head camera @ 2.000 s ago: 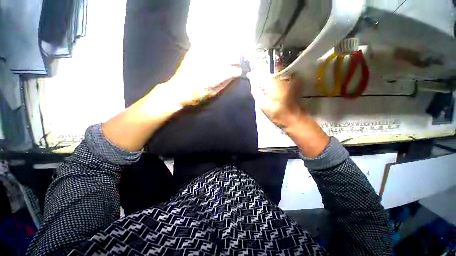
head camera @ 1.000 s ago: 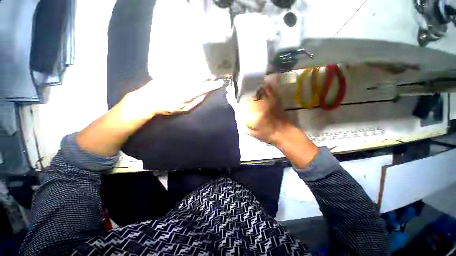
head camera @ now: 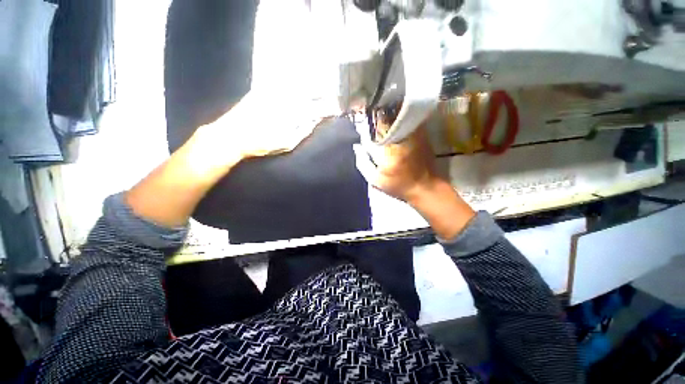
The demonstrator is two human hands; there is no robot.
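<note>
A black garment panel (head camera: 300, 187) lies flat on the white table, running from the far left side to the front edge. My left hand (head camera: 263, 124) lies on the panel, its fingers towards the needle area and washed out by glare. My right hand (head camera: 402, 161) is at the panel's right edge, beside the needle area; its fingertips are partly behind the machine's white loop (head camera: 422, 82) and I cannot tell if they grip anything. The sewing machine head (head camera: 556, 37) is at the upper right. The needle area is overexposed.
Snips with a yellow and a red loop handle (head camera: 501, 122) lie under the machine arm. Stacked cut pieces (head camera: 75, 67) hang at the far left. A printed ruler (head camera: 526, 187) runs along the front right. Black cloth hangs below the table edge over the patterned lap.
The view has shifted, so the machine head shows more fully than two seconds ago. Both hands stay beside the needle area. Any movement of the panel itself is hard to tell.
</note>
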